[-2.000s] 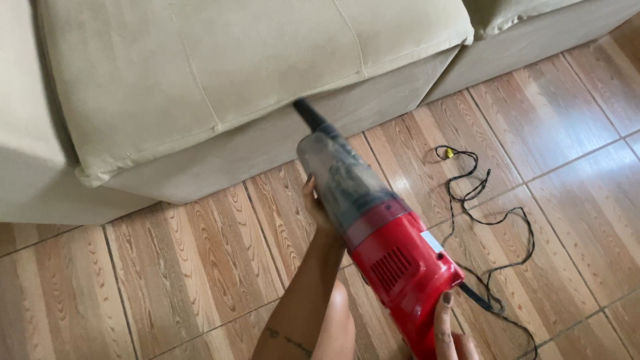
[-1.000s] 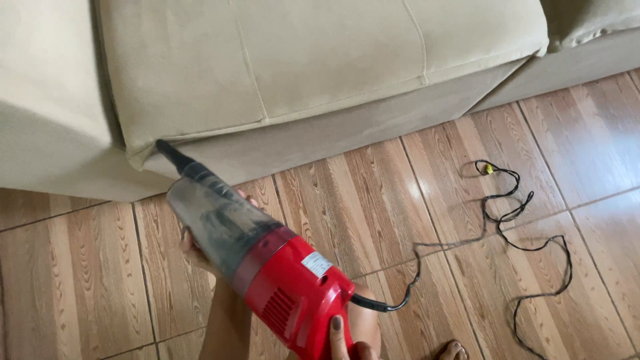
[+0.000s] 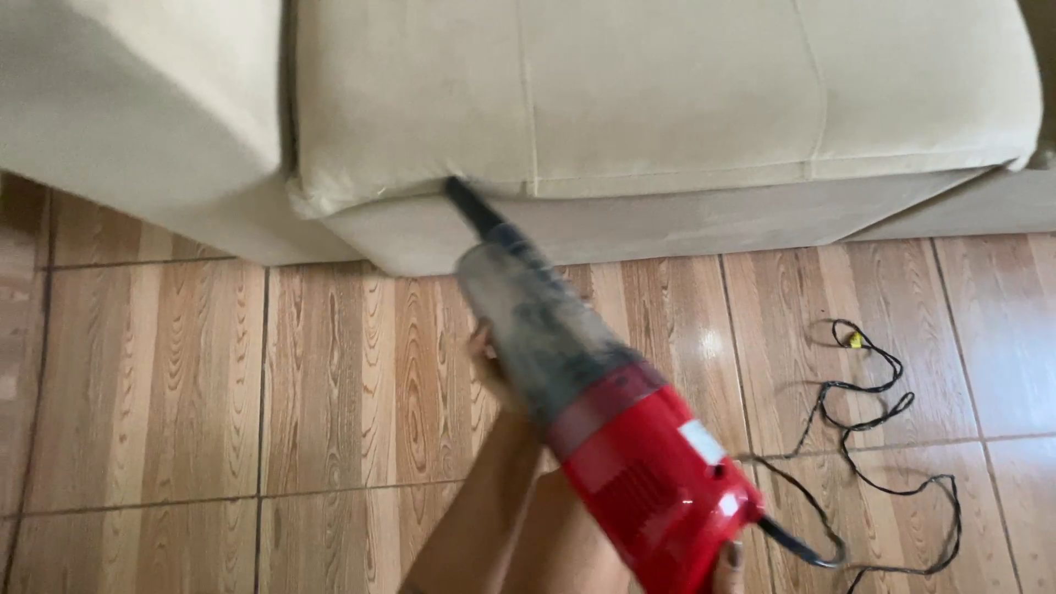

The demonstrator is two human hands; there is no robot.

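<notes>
A red handheld vacuum cleaner [image 3: 652, 478] with a smoky clear dust container slants across the middle. Its black crevice nozzle [image 3: 474, 206] meets the front lower edge of the beige sofa seat cushion [image 3: 660, 91]. My left hand [image 3: 495, 367] supports the container from below, its fingers partly hidden behind it. At the bottom, my right hand [image 3: 728, 569] grips the rear of the red body; only a finger shows at the frame's edge.
The vacuum's black power cord [image 3: 874, 491] lies in loops on the wood-look tile floor [image 3: 371, 396] at right, with a yellow tie on it. The sofa arm [image 3: 140, 107] stands at left. A further sofa section borders the seat at right.
Between one second ago and now, the nozzle has moved right along the cushion's front edge, away from its left corner. Both hands have stayed on the vacuum.
</notes>
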